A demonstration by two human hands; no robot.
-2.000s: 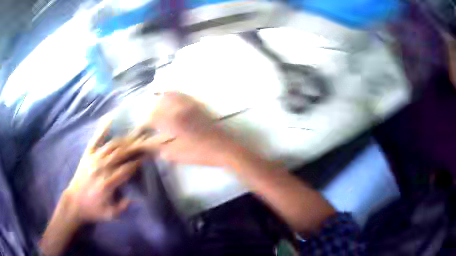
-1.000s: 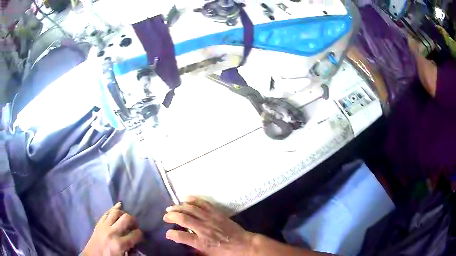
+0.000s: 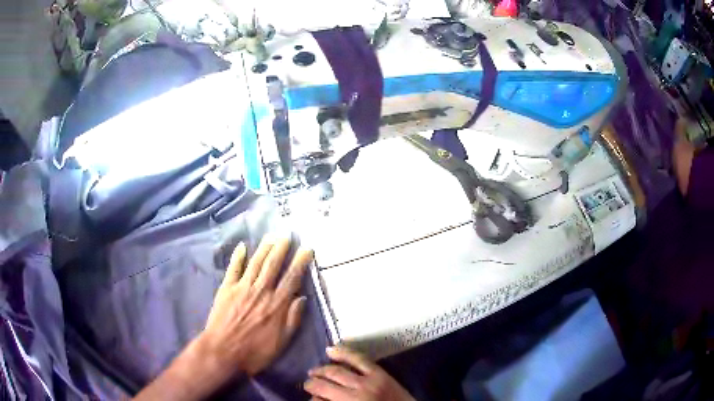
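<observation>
The grey-purple garment piece (image 3: 133, 274) covers the left of the white table and hangs towards my lap. A pale line runs along its right edge (image 3: 324, 301). My left hand (image 3: 258, 309) lies flat on the cloth with its fingers towards the needle area. My right hand (image 3: 356, 381) is at the table's front edge, at the cloth's right edge, its fingers bent and partly cut off by the picture's bottom; whether it pinches the cloth is unclear. The presser foot and needle area (image 3: 293, 192) is just beyond my left fingertips.
The white sewing machine with a blue stripe (image 3: 423, 82) spans the back, with dark cloth bands (image 3: 354, 82). Scissors (image 3: 489, 200) lie right of the needle. A ruler scale (image 3: 470, 301) follows the table's front edge. A pale blue sheet (image 3: 556, 352) is below it. Another person's arm (image 3: 686, 157) shows far right.
My left hand has moved forward and right onto the cloth near the needle, its fingers now spread flat. My right hand is lower and nearer the picture's bottom. The camera view has shifted.
</observation>
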